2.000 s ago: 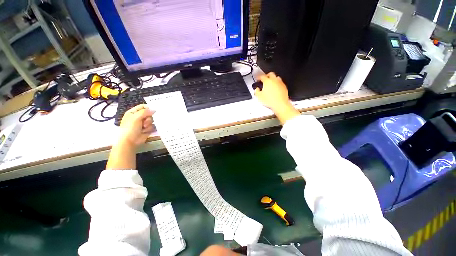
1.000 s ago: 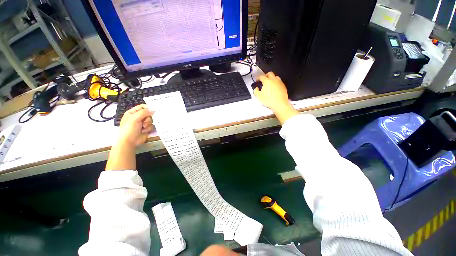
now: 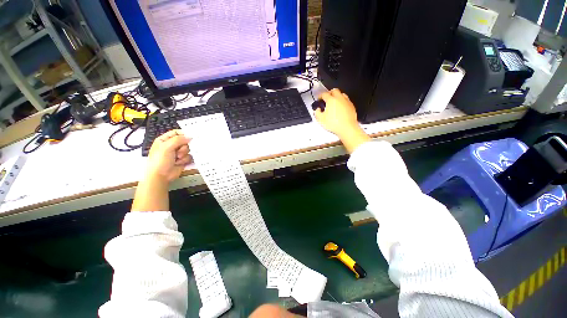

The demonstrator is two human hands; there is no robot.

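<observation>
My left hand pinches the edge of a long white label strip near its upper end. The strip's top lies over the keyboard, and the rest hangs past the bench edge to the green surface, where its lower end is folded. My right hand rests on a small black mouse beside the computer tower. The monitor shows a pale window on blue. A second, shorter label strip lies on the green surface beside my left sleeve.
A yellow and black tool lies on the green surface. A yellow scanner and dark corded devices are left of the keyboard. The black tower, a white roll and a label printer stand right. A blue-purple stool is below.
</observation>
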